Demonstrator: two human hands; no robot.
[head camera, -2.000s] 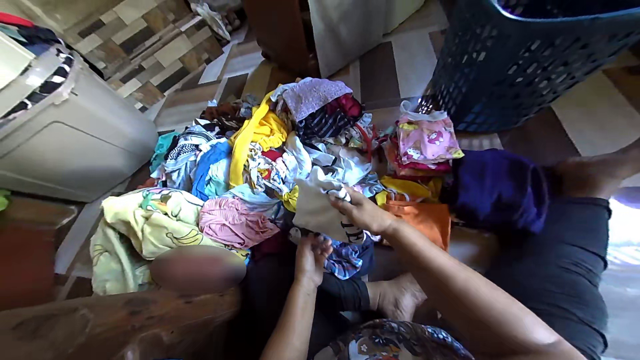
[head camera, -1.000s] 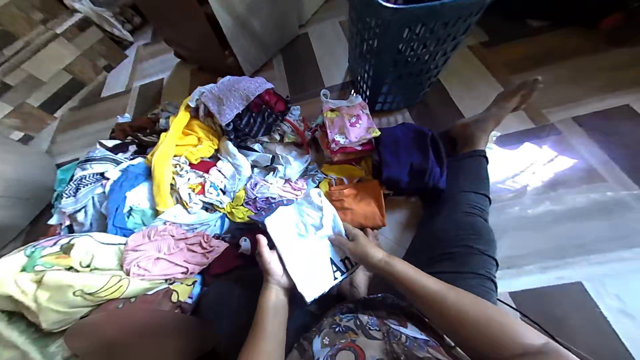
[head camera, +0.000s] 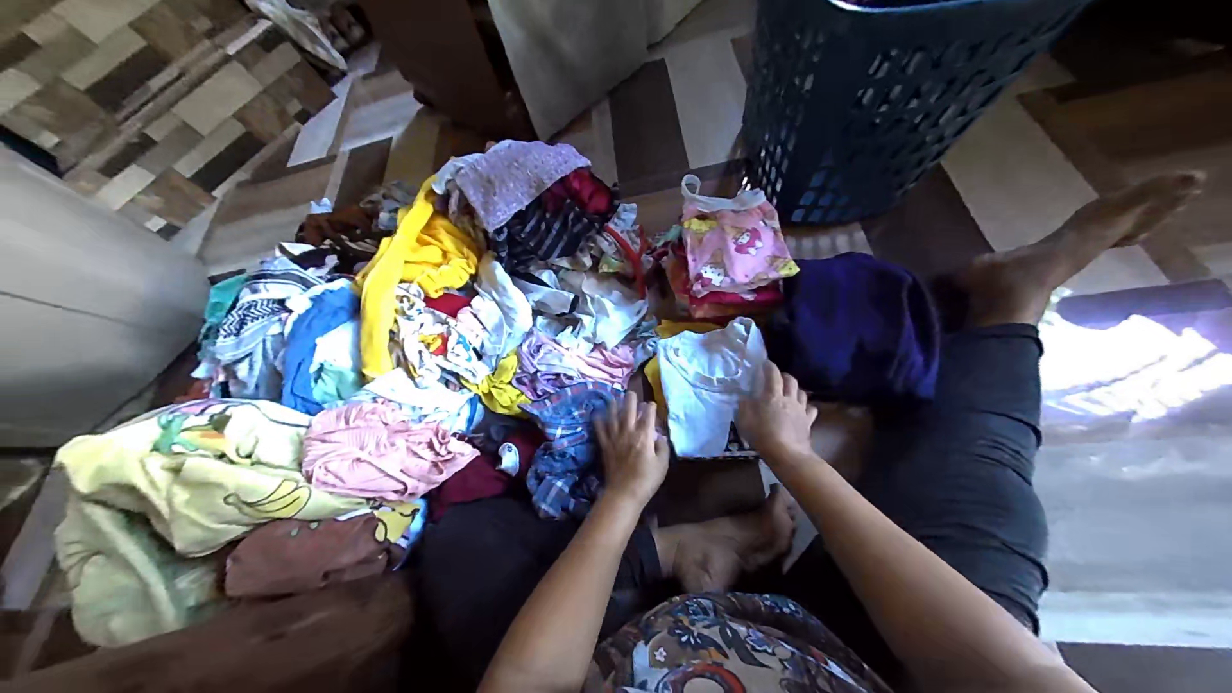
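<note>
A folded white shirt (head camera: 710, 380) lies on the small stack in front of me, and my right hand (head camera: 778, 412) rests at its right edge. My left hand (head camera: 630, 448) touches a blue plaid garment (head camera: 566, 452) at the near edge of the clothes pile, fingers slightly spread; whether it grips the cloth I cannot tell. Beyond the white shirt stands a stack topped by a folded pink printed garment (head camera: 736, 245). A dark purple folded cloth (head camera: 859, 322) sits to its right. Left of my hands spreads the loose pile, with a yellow garment (head camera: 395, 289) and a pink garment (head camera: 380, 450).
A dark blue perforated laundry basket (head camera: 866, 106) stands on the tiled floor at the back right. A pale yellow printed cloth (head camera: 202, 472) lies at the left, near a grey container (head camera: 87, 308). My legs (head camera: 972, 472) are on either side of the stacks.
The white shirt, between both hands a second ago, now lies over the place where the orange folded cloth showed. My left hand has moved from it to the blue plaid garment.
</note>
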